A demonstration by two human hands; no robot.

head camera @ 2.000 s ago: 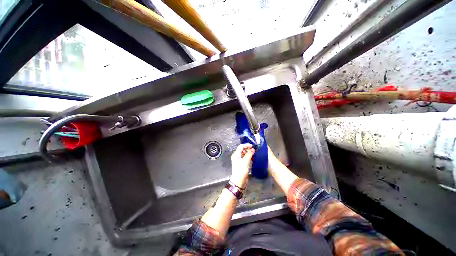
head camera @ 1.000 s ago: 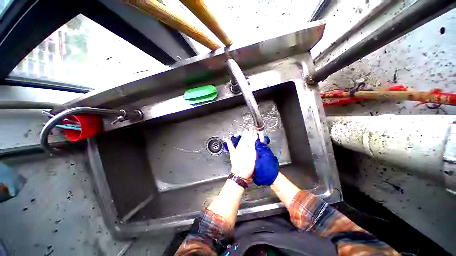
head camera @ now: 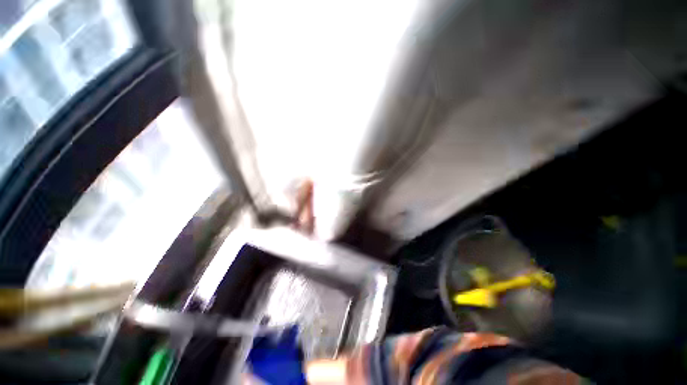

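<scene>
The view is strongly blurred. A dark blue crumpled cloth point(head camera: 277, 358) is at the bottom edge, under the end of the curved metal faucet point(head camera: 199, 322). My right hand point(head camera: 315, 371) is at the cloth, with the wrist and plaid sleeve coming from the right; the cloth covers the fingers. A small blurred patch of skin left of the cloth may be my left hand, cut off by the bottom edge. The steel sink point(head camera: 373, 304) lies around and behind the cloth.
A green oval object point(head camera: 157, 366) is on the sink ledge. Yellowish poles point(head camera: 68, 304) are at left, below the window. A round grey container point(head camera: 493, 259) with a yellow object point(head camera: 503, 289) stands right of the sink.
The view has swung up and to the right, so the sink now sits low and left. The hands and cloth are at the bottom edge; the left arm has left the view.
</scene>
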